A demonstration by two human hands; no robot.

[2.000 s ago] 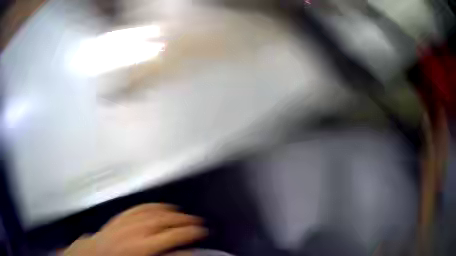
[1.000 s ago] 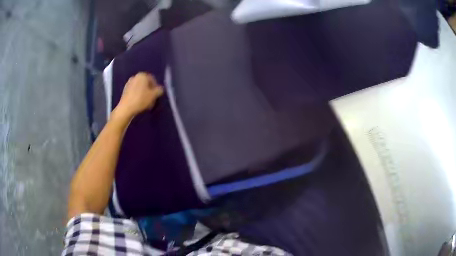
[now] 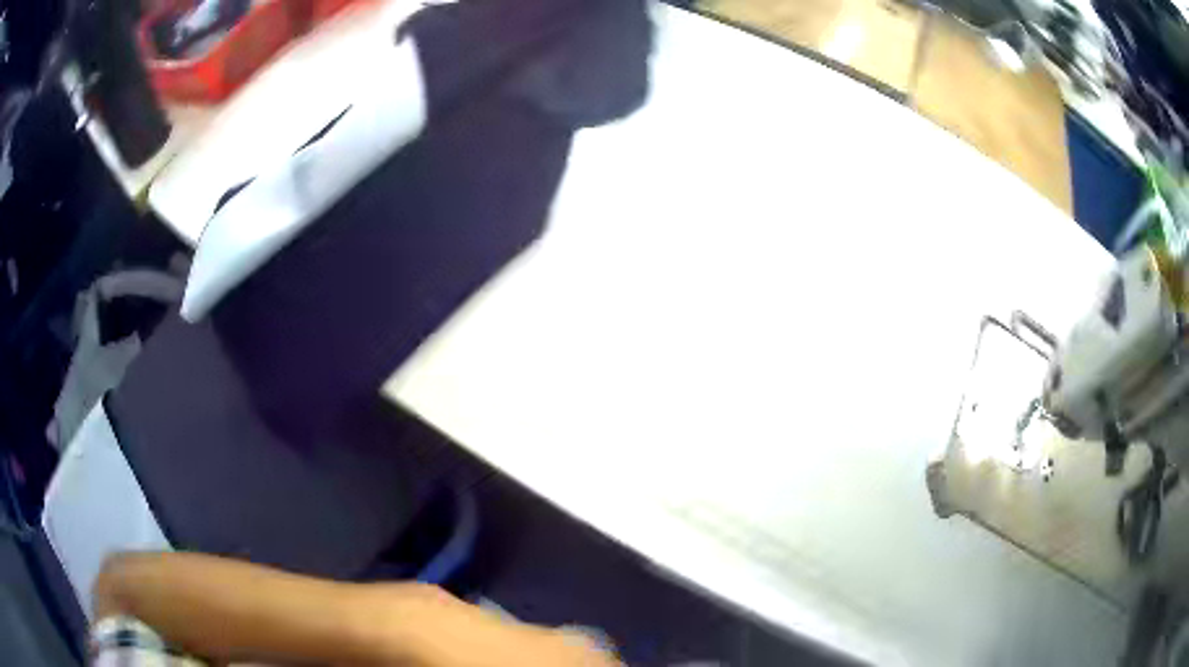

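Observation:
Dark purplish-black cloth panels hang over the table's left corner and spread down to the lower left. A white panel lies on them along their upper left edge. Another pale panel shows at the far left, beside the dark cloth. My left forearm crosses the lower left from a checked cuff. My left hand is at the bottom edge, blurred and cut off, so its fingers and any hold are hidden. My right hand is not in view.
The white sewing table fills the middle. The sewing machine head is at the right, with black-handled scissors on its bed. A red basket is at the upper left. Wooden boards lie beyond the table.
The view has swung right from the cloth at the left to the table and machine. My left hand has gone from on top of the dark panel to the bottom edge.

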